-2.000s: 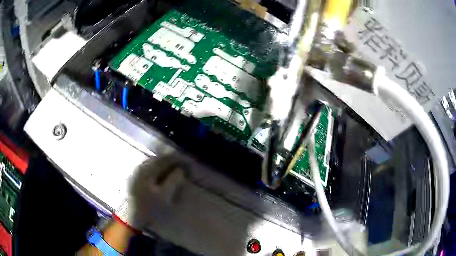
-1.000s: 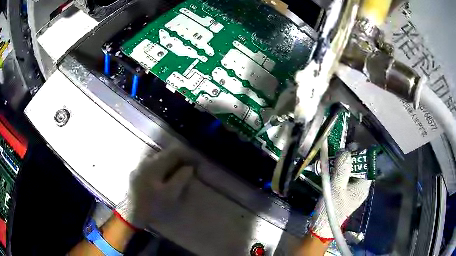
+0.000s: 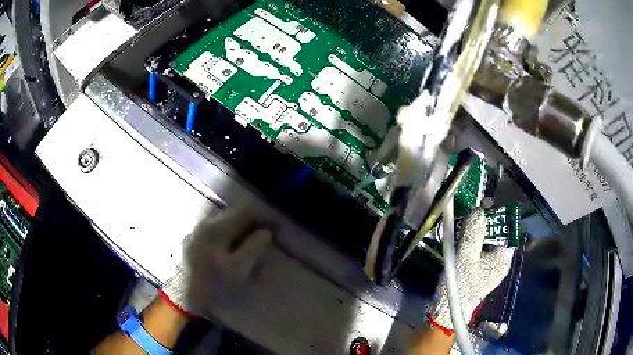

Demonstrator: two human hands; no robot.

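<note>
A large green circuit board with silver-white pads lies tilted in the dark machine bay. The metal machine head hangs over its right part and hides some of it. My left hand, in an off-white glove, rests on the white front ledge; it is shadowed and blurred, fingers partly curled, and I cannot tell if it holds anything. My right hand, gloved with a red cuff edge, is right of the head, its fingers against a green item with white printed letters. Whether it grips the item is unclear.
Blue posts stand along the bay's front edge. A thin white cable hangs in front of my right hand. A thick white hose curves at right. A red button is on the ledge. Red-edged boards lie at far left.
My right hand has come into view at the right of the bay, beside the green printed item. My left hand stays on the ledge. The view has shifted slightly.
</note>
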